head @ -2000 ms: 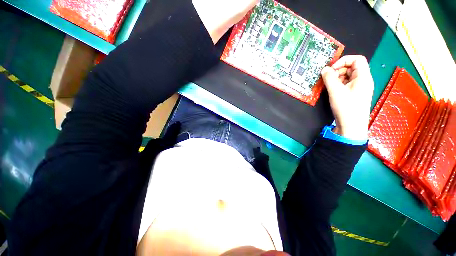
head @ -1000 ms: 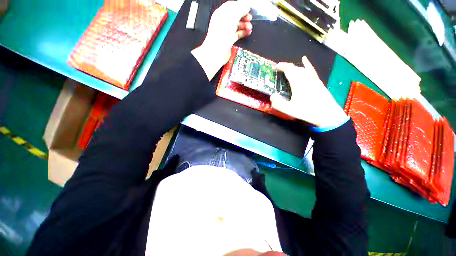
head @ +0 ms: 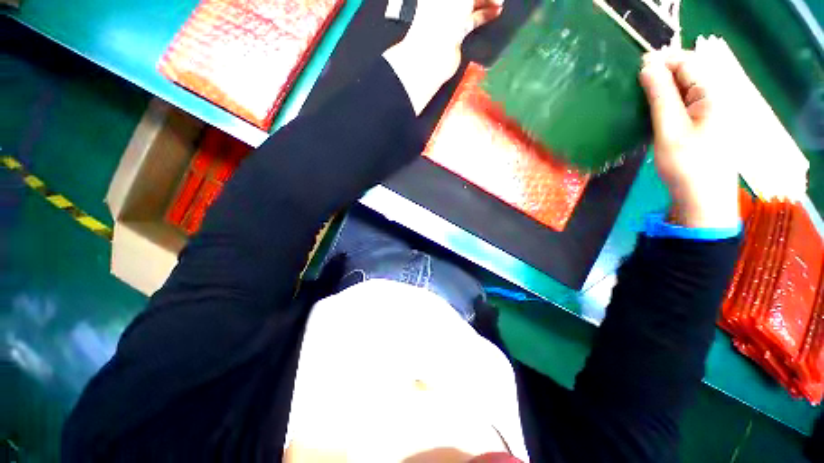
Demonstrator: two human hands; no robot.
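A green circuit board (head: pixel 574 86), blurred, is raised above the black mat (head: pixel 479 201) with its flatter green face showing. My right hand (head: pixel 691 127), with a blue wrist band, grips the board's right edge between thumb and fingers. My left hand (head: pixel 443 41) is at the top edge of the picture, partly cut off, its fingers curled near the board's far left side. Whether it holds anything cannot be told. A red bubble bag (head: pixel 506 149) lies flat on the mat, partly under the board.
A thick stack of red bubble bags (head: pixel 248 54) is at the left. More red bags (head: pixel 781 289) overlap at the right. Long white sheets (head: pixel 754 118) and dark, pale-edged sheets (head: pixel 643 23) lie at the back right. An open carton (head: pixel 145 194) with red bags stands below the bench edge.
The board has been lifted off the red bag and turned to its flatter green side. My right hand has moved right and away from me with it. The camera view has shifted.
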